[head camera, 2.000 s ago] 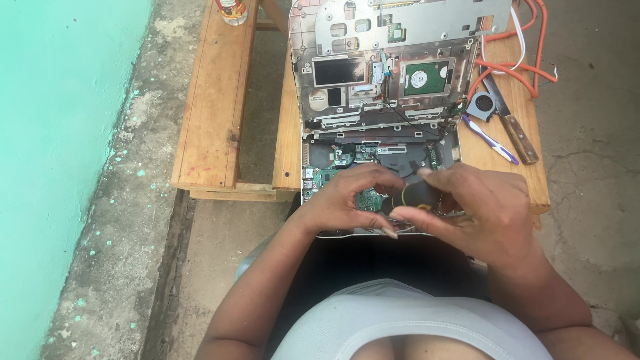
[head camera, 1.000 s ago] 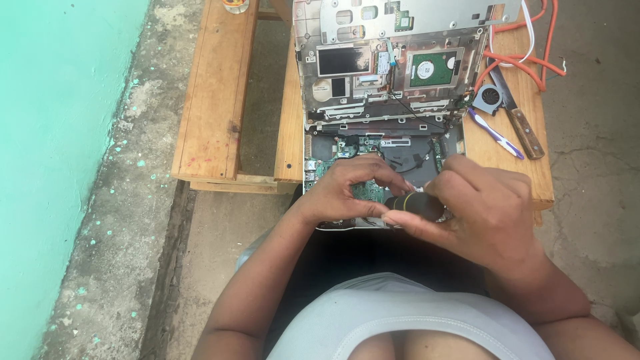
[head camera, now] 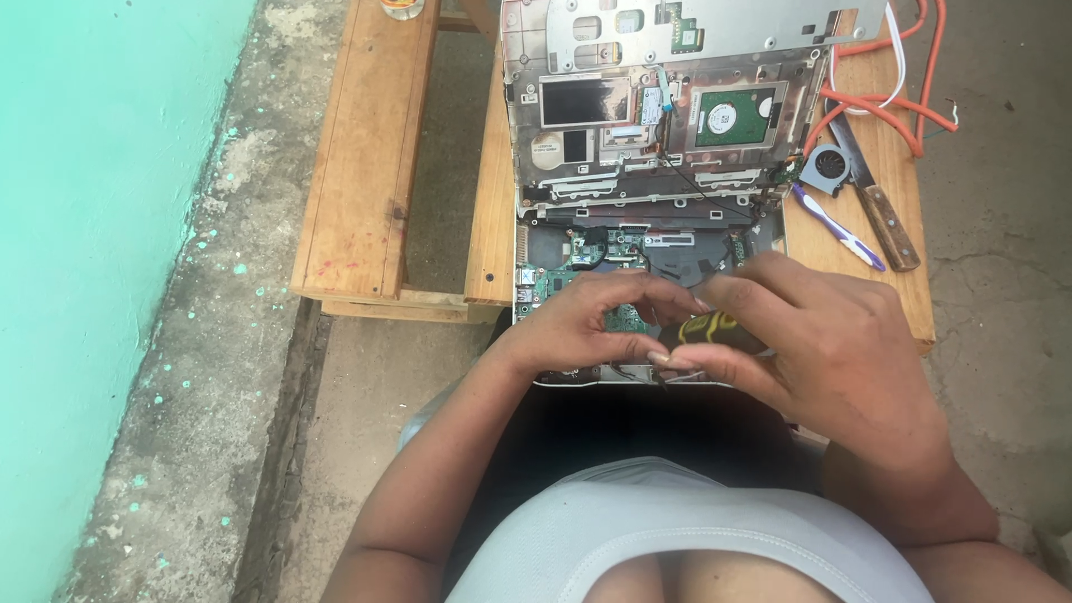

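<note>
A laptop's lower case (head camera: pixel 548 249) lies opened on the wooden bench, its green circuit board (head camera: pixel 624 320) partly covered by my hands. Its upper half (head camera: pixel 662 159) stands tilted up behind, with a metal plate (head camera: pixel 737 29) at the top. My right hand (head camera: pixel 829 352) grips a thick black handle with yellow marks (head camera: pixel 710 329), seemingly a screwdriver's; its tip is hidden. My left hand (head camera: pixel 590 322) curves over the board at the handle's left end, thumb and fingers close to it; whether they pinch the tool or a small part is hidden.
Right of the laptop, the wooden bench (head camera: pixel 909 310) bears a small cooling fan (head camera: pixel 827 167), a purple and white toothbrush (head camera: pixel 837 228), a wooden-handled knife (head camera: pixel 889 228) and an orange cable (head camera: pixel 928 75). At upper left is a glass container (head camera: pixel 402 8) on a plank (head camera: pixel 360 151).
The black handle in my right hand has turned, and its yellow marks show more plainly. My left hand stays beside it over the board.
</note>
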